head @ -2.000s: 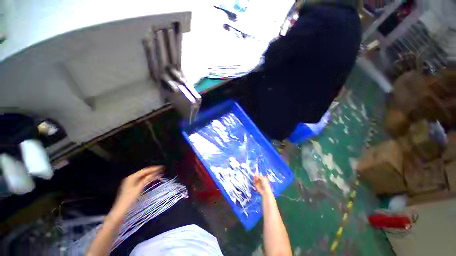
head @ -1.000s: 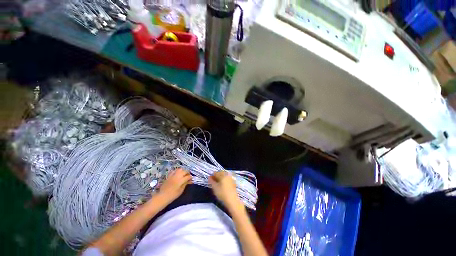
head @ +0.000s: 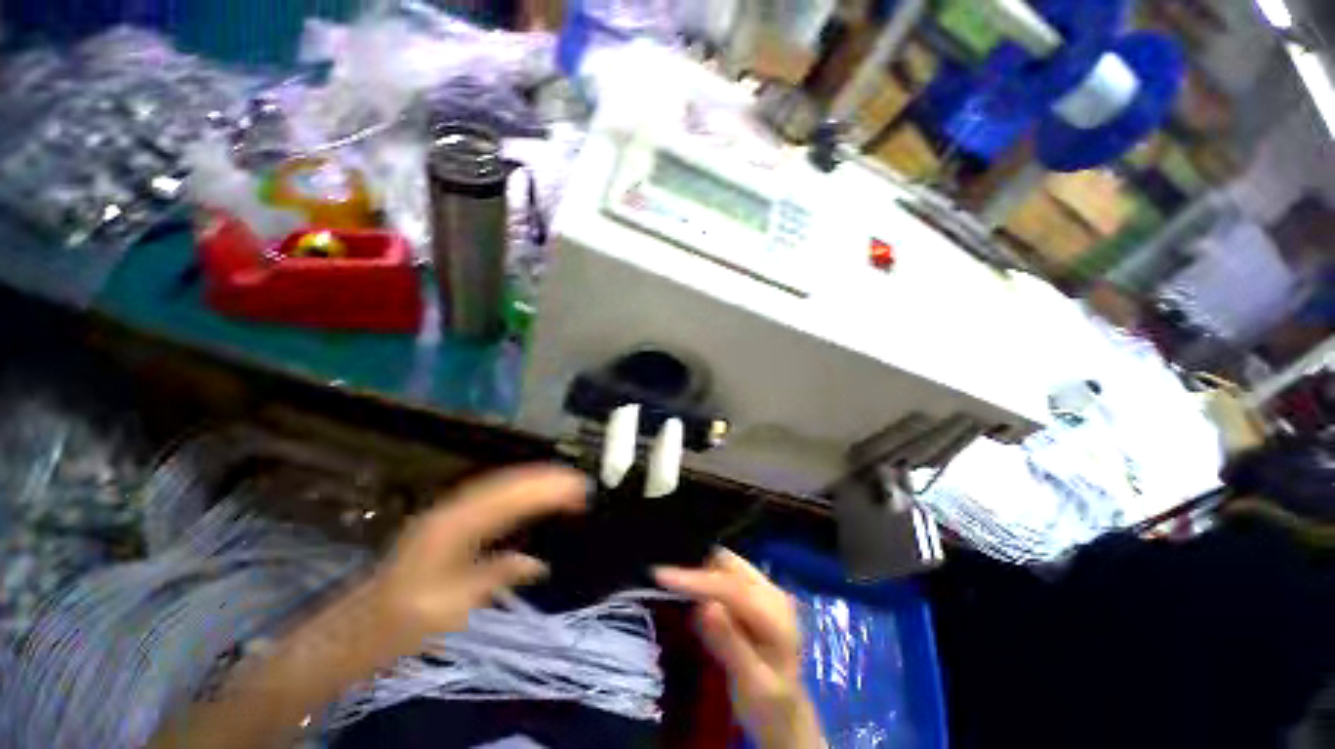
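Note:
My left hand [head: 476, 549], blurred, is raised just left of and below the two white winding posts [head: 641, 451], thumb and fingers apart; whether it holds a thin strand is unclear. My right hand [head: 747, 629] is below and right of the posts, its fingers curled. A thin pale cable runs left from its fingertips and seems pinched there. The cable bundle [head: 535, 659] lies across my lap beneath both hands. The posts look still and bare on their dark head. The blue tray [head: 920, 659], partly behind my right hand, has a clear lining and white pieces inside.
The cream machine [head: 791, 351] stands on the green-topped bench [head: 352, 359]. The metal tying head [head: 886, 527] juts out at its right end. A red tape dispenser [head: 315, 278] and steel flask [head: 469, 242] stand left. A blue reel [head: 1105, 95] is above. A person in dark clothing [head: 1127, 644] is right.
The view has swung up and left since the earliest frame. Both hands have lifted from the lap bundle toward the posts and moved farther apart than one second ago.

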